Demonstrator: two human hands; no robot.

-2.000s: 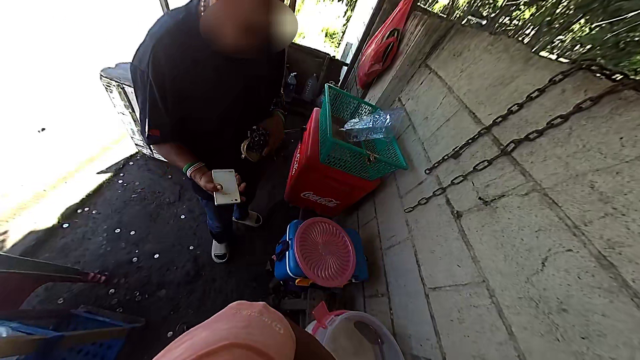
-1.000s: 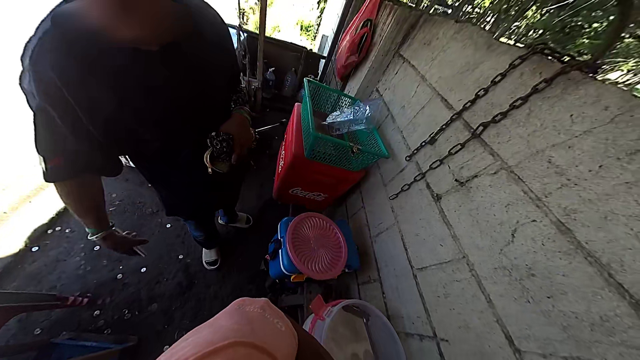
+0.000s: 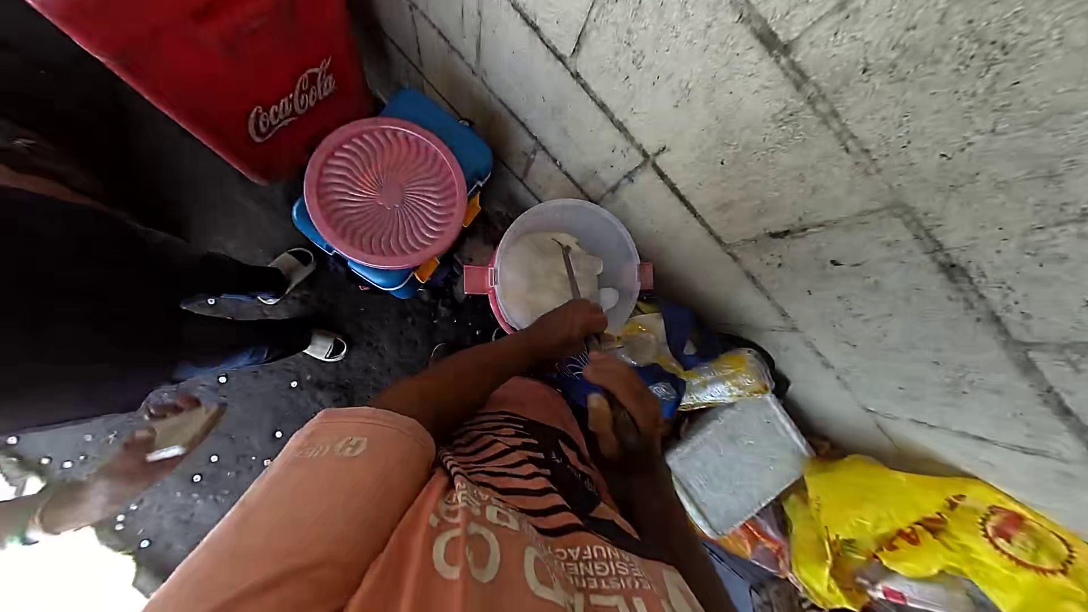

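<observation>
A translucent plastic tub [image 3: 623, 246] with pink side clips holds a pale, dough-like mass [image 3: 540, 276]. A thin metal utensil [image 3: 571, 270] leans into it, its tip on the pale mass. My left hand [image 3: 568, 328] is closed round the utensil's shaft at the tub's near rim. Just below, close to my body, my right hand [image 3: 625, 410] has its fingers curled near the utensil's lower end; whether it grips anything is unclear. Left of the tub, a round pink plastic lid [image 3: 387, 194] lies on a blue cooler [image 3: 446, 136].
A red Coca-Cola cooler [image 3: 255, 85] stands upper left. A concrete block wall [image 3: 816, 187] runs along the right. Beside me lie a grey box [image 3: 738, 459], plastic-wrapped packs [image 3: 722, 380] and a yellow bag [image 3: 926, 527]. Another person's hand [image 3: 161, 438] holds a light flat object at left.
The view has tilted down towards the tub. Both my hands now show at it, with the metal utensil; neither was visible earlier. The other person now appears at the left edge.
</observation>
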